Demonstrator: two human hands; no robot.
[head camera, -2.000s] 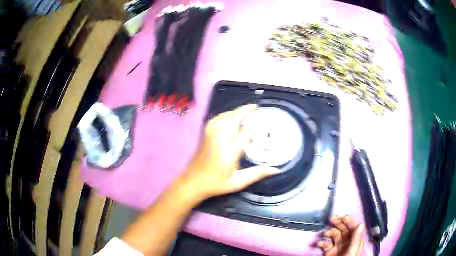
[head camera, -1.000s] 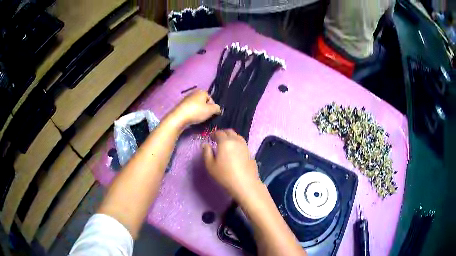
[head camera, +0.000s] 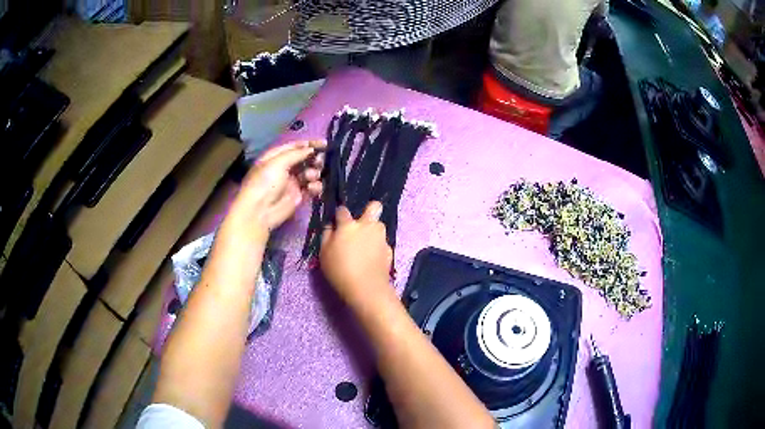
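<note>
A bundle of black lead wires lies on the pink mat, silvery ends at the back. Its red lower tips are mostly hidden by my right hand. My left hand is at the bundle's left edge, thumb and fingers bent close together; whether a wire is between them is unclear. My right hand is on the lower part of the bundle, fingertips closed on some wires. A speaker driver with a silver disc magnet sits on a square black panel, partly behind my right forearm.
A pile of small terminal pieces lies right of the bundle. A black electric screwdriver lies right of the panel. A clear bag is partly behind my left forearm. Cardboard sheets stand left. A seated person is beyond the mat.
Both hands have gone from the driver and panel area to the wires. Over the last second my left hand moved up the bundle's left side, and the view shifted.
</note>
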